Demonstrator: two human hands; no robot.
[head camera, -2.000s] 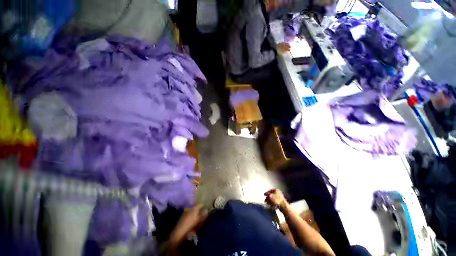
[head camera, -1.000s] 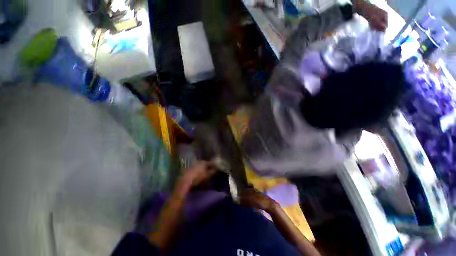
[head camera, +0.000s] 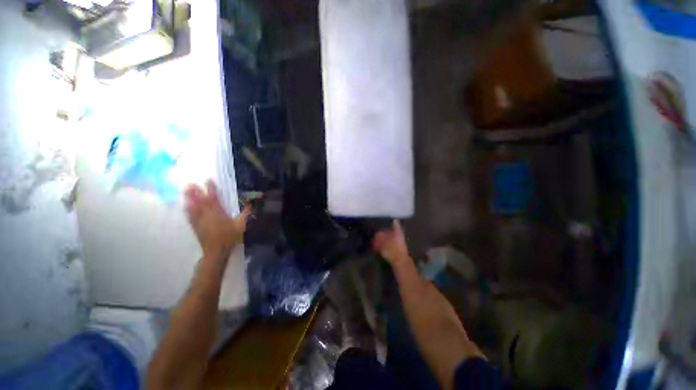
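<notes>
My left hand (head camera: 212, 217) is over the right edge of a white machine table (head camera: 153, 259) at the left, fingers apart, with nothing seen in it. A blue and white crumpled pile (head camera: 149, 164) lies on that table just beyond my fingers. My right hand (head camera: 391, 242) is just below the near end of a long white bench top (head camera: 370, 114). It is small and blurred, and I cannot tell if it holds anything or touches the bench.
A machine base (head camera: 126, 38) stands under a bright lamp at the upper left. A blue bottle (head camera: 72, 366) is at the lower left. An orange-brown seat or box (head camera: 515, 76) is at the upper right. Another white table (head camera: 664, 190) runs down the right side. Clear plastic (head camera: 286, 282) lies low between.
The view has moved forward past the seated person and the big pale sack. The bench and left table are now close. My left hand has moved out over the table; my hands are farther apart.
</notes>
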